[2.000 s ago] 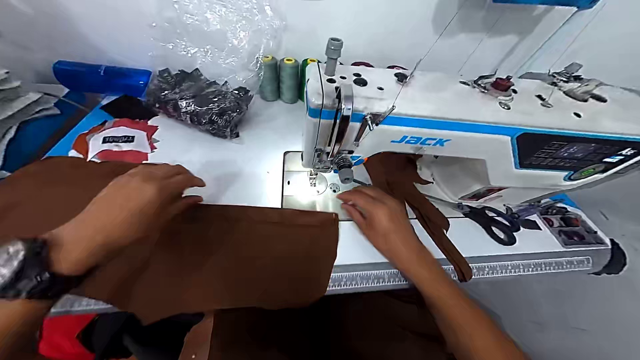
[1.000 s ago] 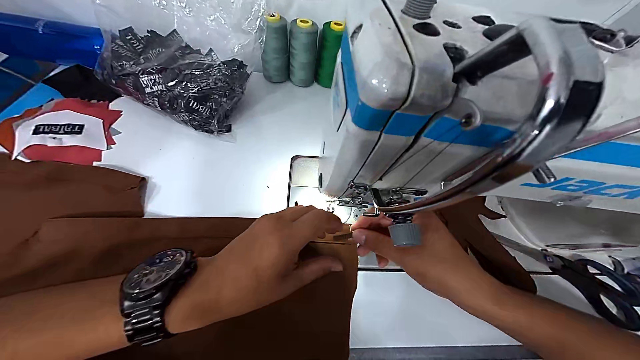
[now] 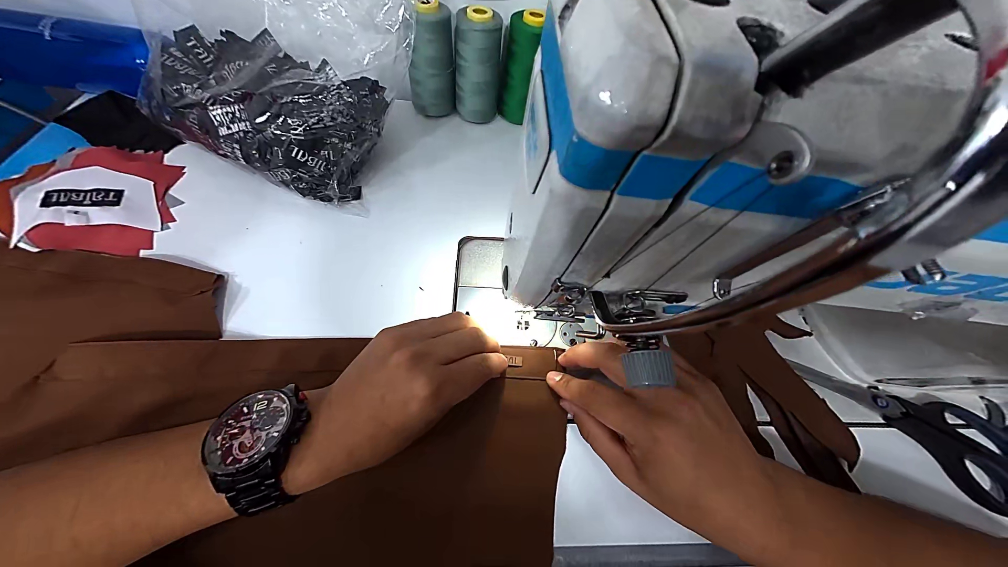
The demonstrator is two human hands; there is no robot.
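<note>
Brown fabric lies across the sewing table, its folded upper edge just in front of the needle area of the Jack sewing machine. A small tan label bearing writing sits on that folded edge. My left hand, with a black watch on the wrist, presses its fingertips on the fold, beside the label. At the fabric's right corner, the thumb and fingers of my right hand pinch the edge, partly behind a grey knob. The presser foot is largely hidden by machine parts.
Behind stand thread cones and a clear bag of black labels. Red and white fabric pieces lie at the left. Brown fabric strips and black-handled scissors lie right of the machine's needle end.
The view has moved much closer to the machine. My left hand has gone right along the fabric to its corner, near my right hand. The fabric's upper edge now shows a fold with a label.
</note>
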